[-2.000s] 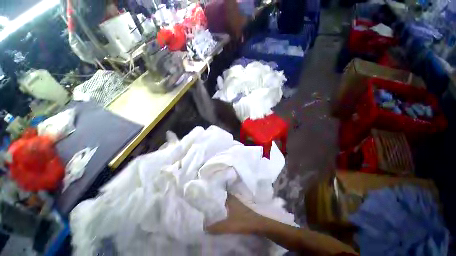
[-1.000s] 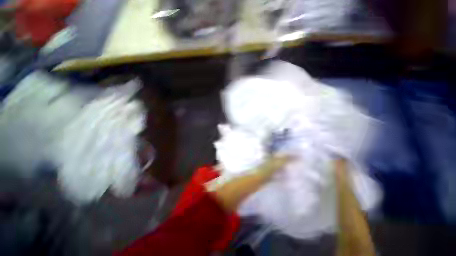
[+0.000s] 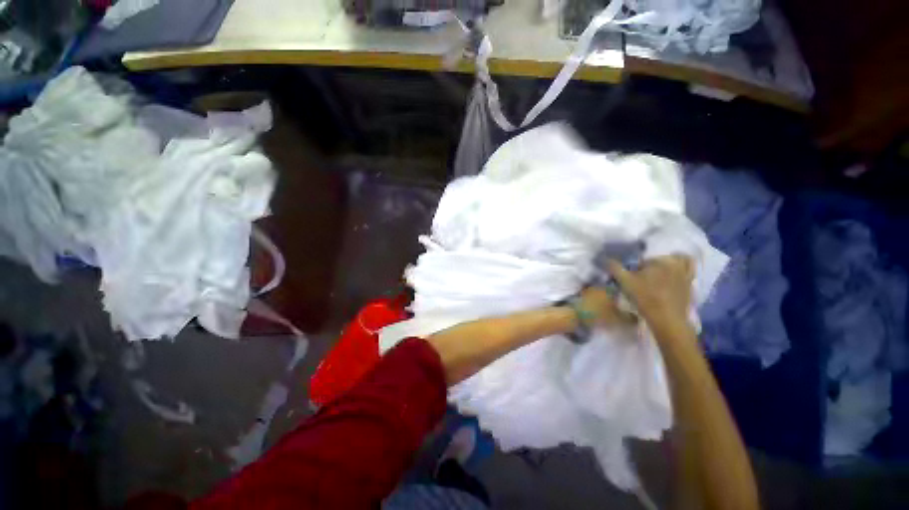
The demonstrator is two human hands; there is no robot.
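Observation:
A big bundle of white garment pieces [image 3: 518, 214] lies in front of me, spread over a red plastic stool [image 3: 357, 349]. A grey-blue strip or band [image 3: 623, 253] shows at its middle, where the cloth gathers. My left hand [image 3: 604, 307], with a red sleeve, reaches in from the lower left and grips the bundle at this gathered spot. My right hand [image 3: 658, 284], with a bare forearm, comes from the lower right and grips the same spot beside it. The fingertips are partly hidden in the cloth and against each other.
A second white heap [image 3: 184, 219] lies at left. A machine table [image 3: 389, 62] with a yellowish wooden edge runs across the back, with a white strip [image 3: 543, 105] hanging from it. Blue crates [image 3: 802, 329] with pale pieces stand at right. Scraps litter the grey floor [image 3: 179, 369].
The view has turned down onto the bundle on the stool. The white heap carried earlier is out of my hands. Since one second ago, both hands have come close together at the bundle's middle.

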